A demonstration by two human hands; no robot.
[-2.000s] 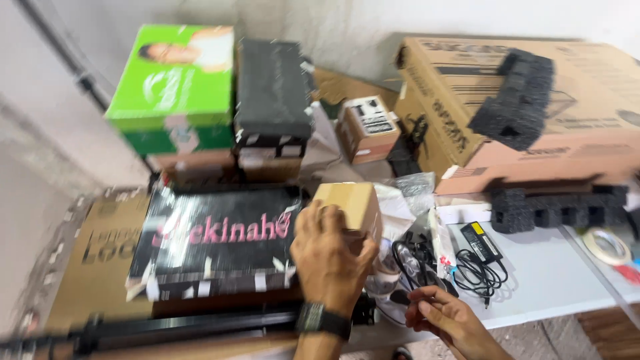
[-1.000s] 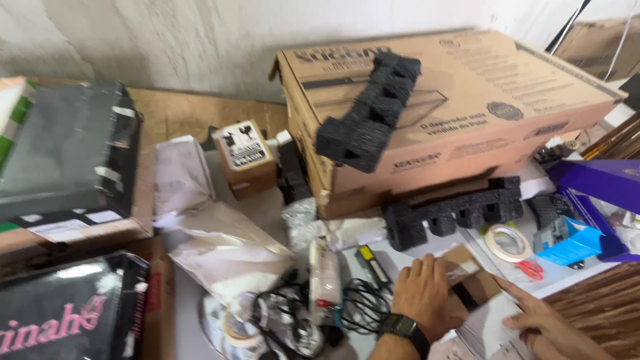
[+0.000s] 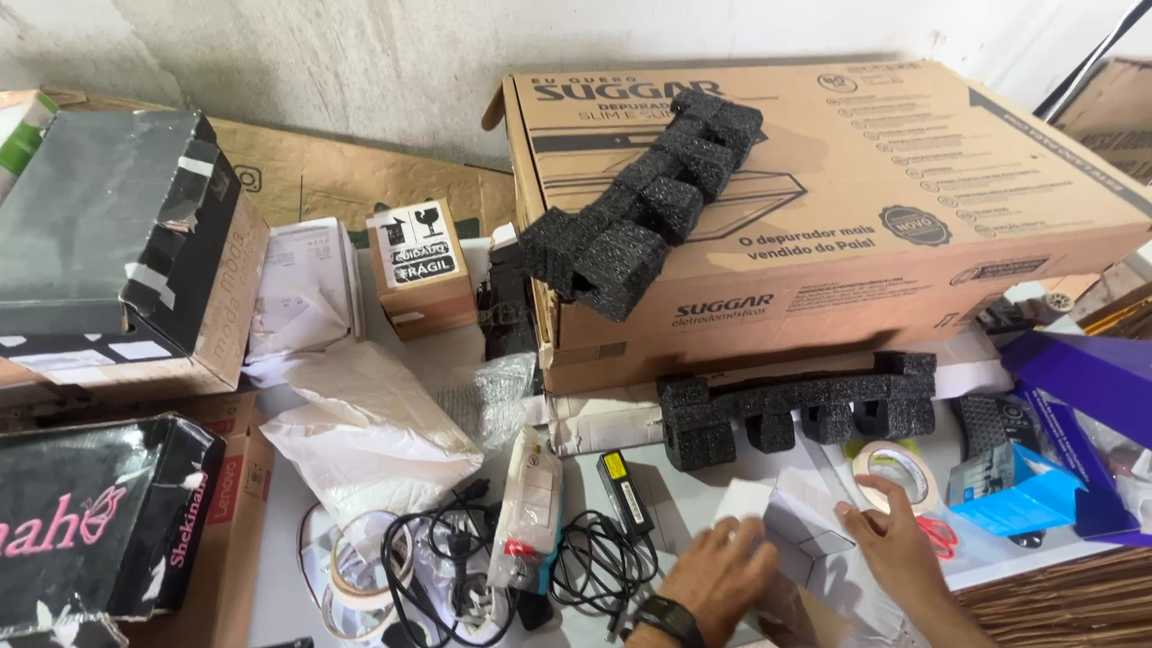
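Observation:
Near the bottom right, my left hand [image 3: 715, 576], with a black watch on the wrist, rests its fingers at the left side of an open cardboard box with a white inside [image 3: 810, 531]. My right hand [image 3: 886, 540] is on the other side of that box, thumb and index finger apart near its white flap. Part of the box is hidden by the hands. To the left lies a black power adapter [image 3: 625, 495] with a coiled cable. A roll of masking tape [image 3: 927, 481] and red scissors [image 3: 939, 537] lie just beyond my right hand.
A large Suggar carton [image 3: 810, 270] stands at the back with a black foam insert [image 3: 643, 202] on it; another foam insert [image 3: 810, 405] lies in front. Tangled cables [image 3: 441, 567], a white plastic mailer [image 3: 369, 432], a small fragile-marked box [image 3: 423, 270] and black boxes [image 3: 90, 216] are further left.
The view has swung right. My left hand was on a small brown box at first; one second ago both hands were at a box near the adapter, and now its white inside shows.

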